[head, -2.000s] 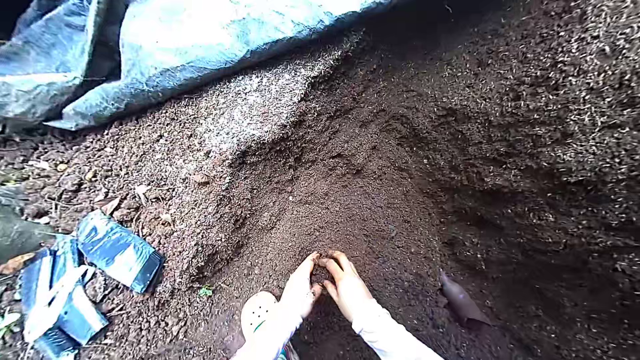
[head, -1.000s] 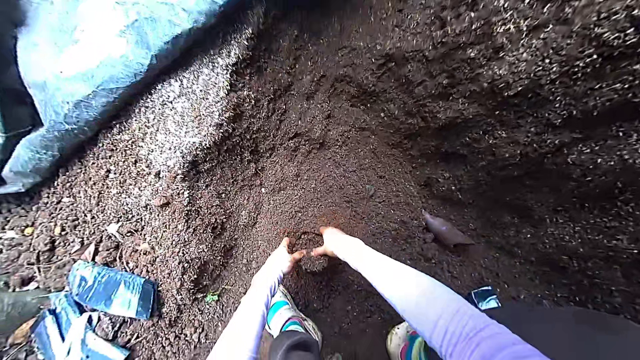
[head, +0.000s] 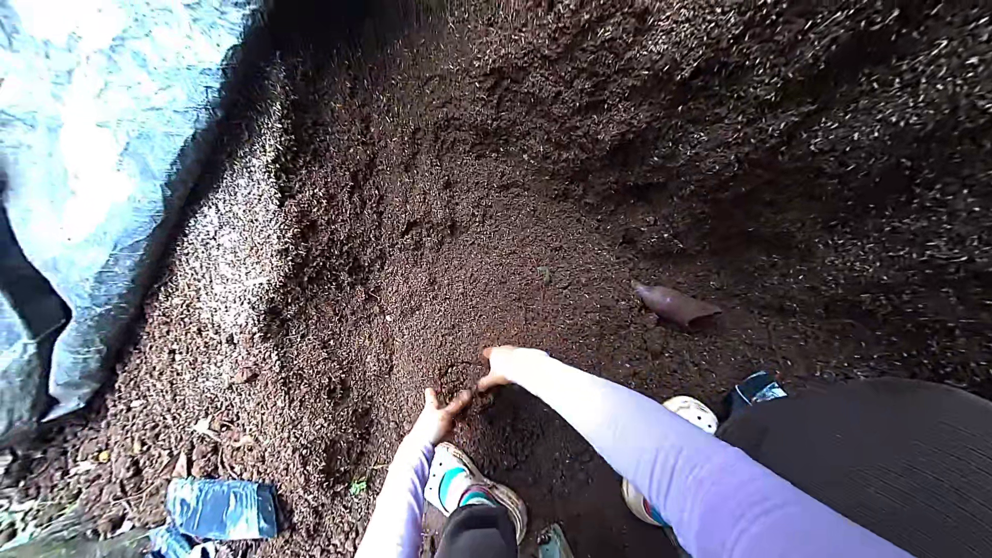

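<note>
My left hand [head: 440, 415] rests low on the brown loose soil [head: 465, 294], just above a clog, its thumb and fingers spread. My right hand [head: 500, 366] reaches in from the right, its fingers curved down at the soil close to the left fingertips. A small gap of dark soil lies between the two hands, and no separate object shows in either one. Right of the hands, a cut-off brown plastic bottle [head: 678, 306] lies on its side on the soil.
A blue-grey plastic sheet [head: 101, 155] covers the upper left. Dark plastic pieces [head: 222, 508] lie at lower left, another dark packet [head: 753, 391] by the right foot. My clogs [head: 496, 496] stand below the hands. A steep bank of soil [head: 697, 116] rises at upper right.
The view has shifted and turned. My hands, close together two seconds ago, are a little apart, with the right one higher than the left. The bottle still lies on the soil.
</note>
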